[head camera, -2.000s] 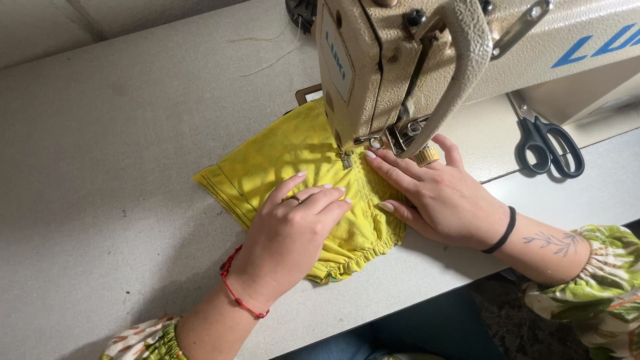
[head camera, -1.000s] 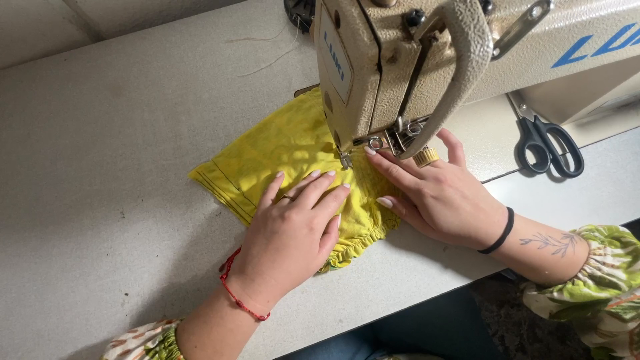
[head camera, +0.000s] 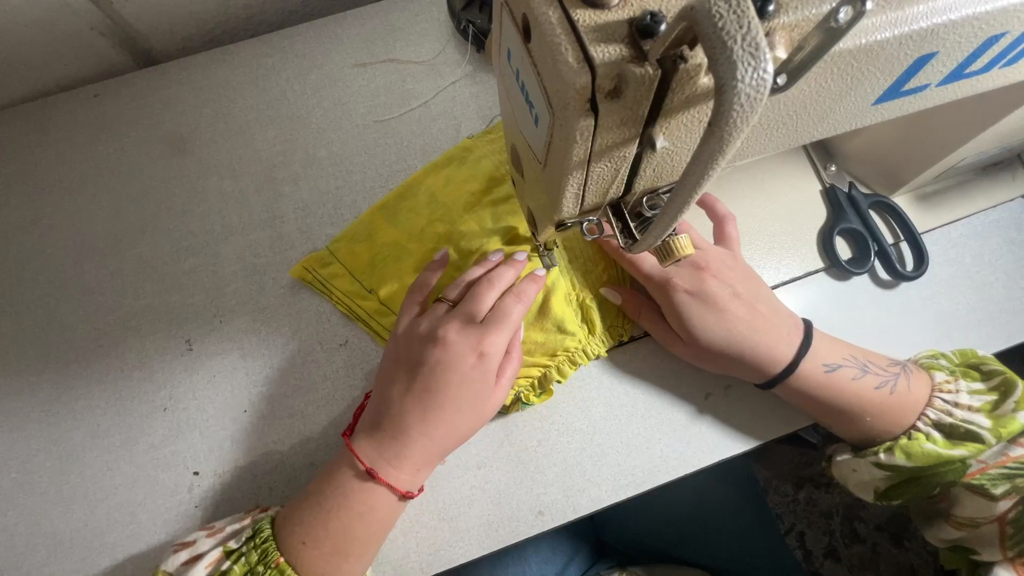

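Observation:
A yellow fabric piece (head camera: 432,208) with dark stitch lines near its left edge and a gathered lower edge lies under the presser foot (head camera: 547,256) of a beige sewing machine (head camera: 624,96). My left hand (head camera: 460,344) rests flat on the fabric just left of the foot, fingers slightly apart and not gripping. On the other side, my right hand (head camera: 696,296) lies over the fabric's right part, its index fingertip near the foot and partly hidden behind the machine's guard and brass-coloured knob (head camera: 674,250). The needle tip is too small to make out.
Black-handled scissors (head camera: 872,232) lie on the machine bed at the right. Loose threads (head camera: 424,100) and a dark object (head camera: 470,20) are at the back of the pale worktable (head camera: 200,240). The table's front edge runs below my hands.
The fabric has shifted slightly away from me and to the left under the presser foot. My left hand has changed its position on it; my right hand has stayed nearly in place.

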